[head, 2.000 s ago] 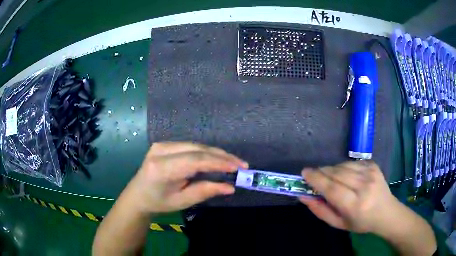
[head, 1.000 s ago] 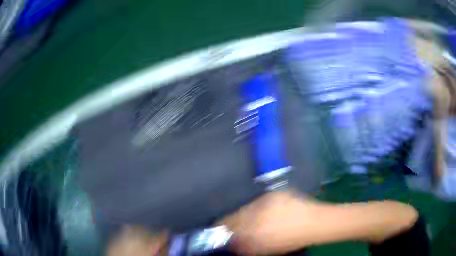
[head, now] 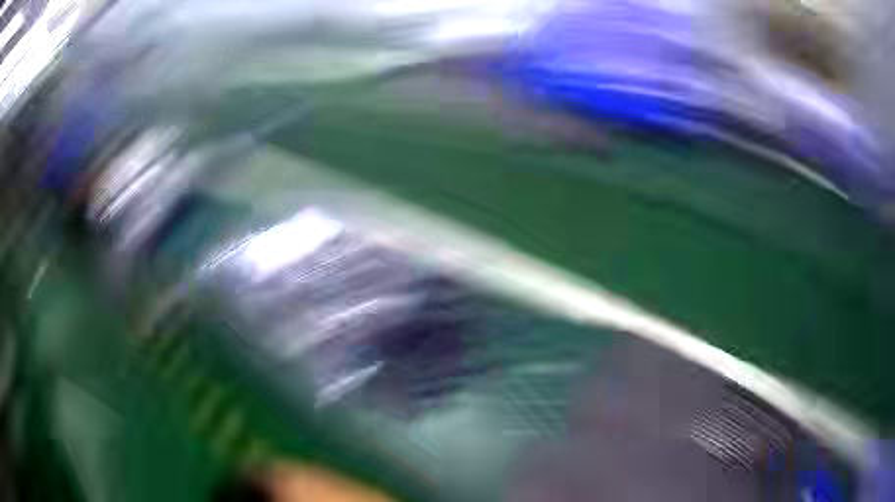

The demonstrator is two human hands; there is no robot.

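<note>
The view is strongly blurred. The plastic bag of black parts point(head: 294, 279) lies left of centre, with a dark smear of black parts point(head: 422, 333) at its right. The dark grey mat point(head: 628, 422) is at the bottom right, with the blurred screw tray point(head: 736, 431) on it. A bit of blue, likely the screwdriver point(head: 819, 485), is cut off at the lower right. A skin-toned patch at the bottom edge is part of my left hand or forearm point(head: 319, 485); its fingers and anything held cannot be made out. My right hand is not in view. The purple housing is not visible.
A white rail point(head: 589, 304) runs slantwise beside the green belt point(head: 628, 216). A large purple-blue blurred mass point(head: 628, 69) lies across the belt. Blurred pale and blue things stand at the upper left. Faint yellow-black floor tape shows at the lower left.
The view has swung first right, then far left. The stacked purple housings and my right hand have left the picture, the mat has shifted to the lower right, and the bag has come in.
</note>
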